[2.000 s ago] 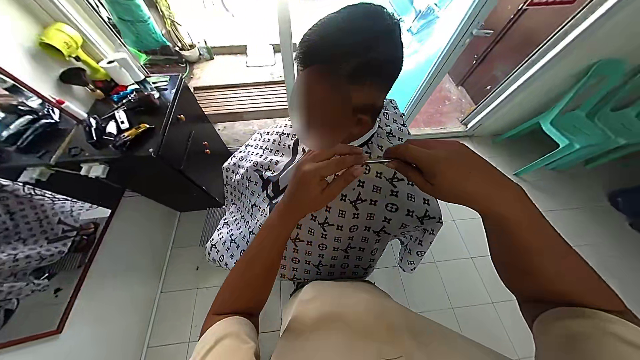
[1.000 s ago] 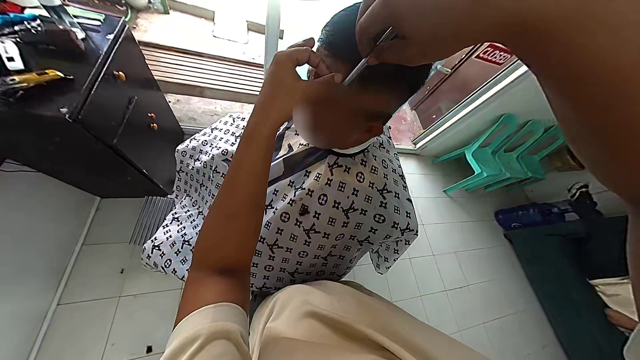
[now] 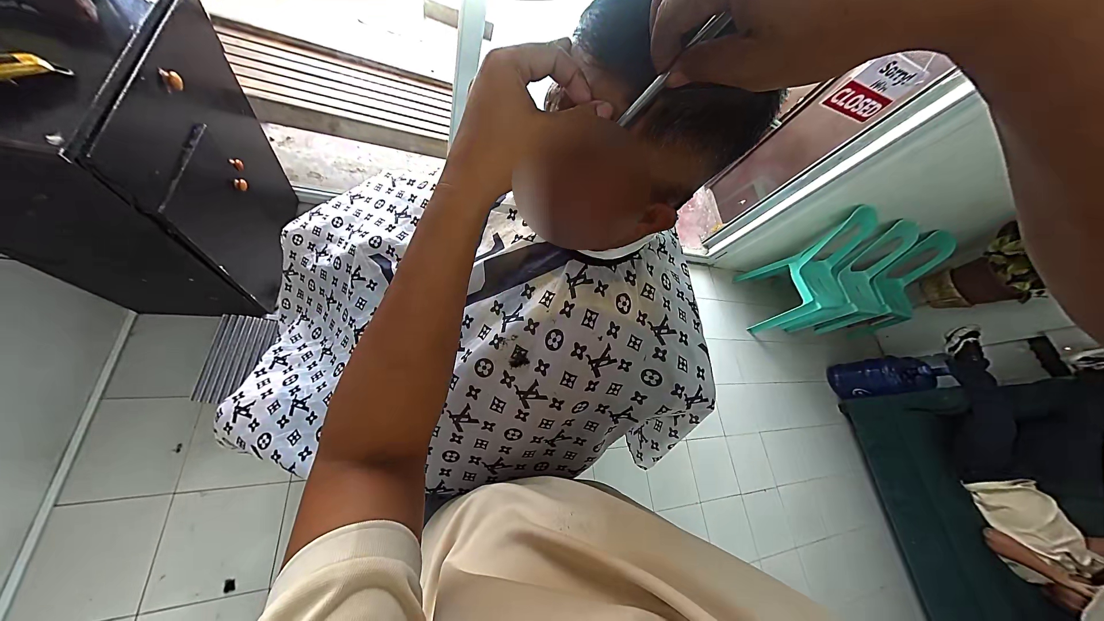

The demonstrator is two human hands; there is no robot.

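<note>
A seated person wears a white barber cape (image 3: 552, 371) with a black pattern; the dark-haired head (image 3: 716, 129) leans over at the top centre. My left hand (image 3: 535, 103) rests its bent fingers and thumb on the skin near the front hairline, with nothing seen in it. From the upper right, my right hand (image 3: 707, 52) grips a slim metal tool (image 3: 647, 99), which looks like a straight razor. Its tip meets the head's hairline just beside my left thumb. Dark hair clippings (image 3: 517, 355) lie on the cape.
On the left stands a black cabinet (image 3: 172, 172) with a yellow-handled tool (image 3: 30, 66) on top. Green plastic chairs (image 3: 849, 276) and a potted plant (image 3: 992, 272) are at the right. Another person (image 3: 1026, 509) is on a dark green couch (image 3: 906, 517), near a blue water bottle (image 3: 884, 377).
My hands have gone from beside the neck, two seconds ago, up to the front hairline. The head now leans over more. The view has swung right and closer.
</note>
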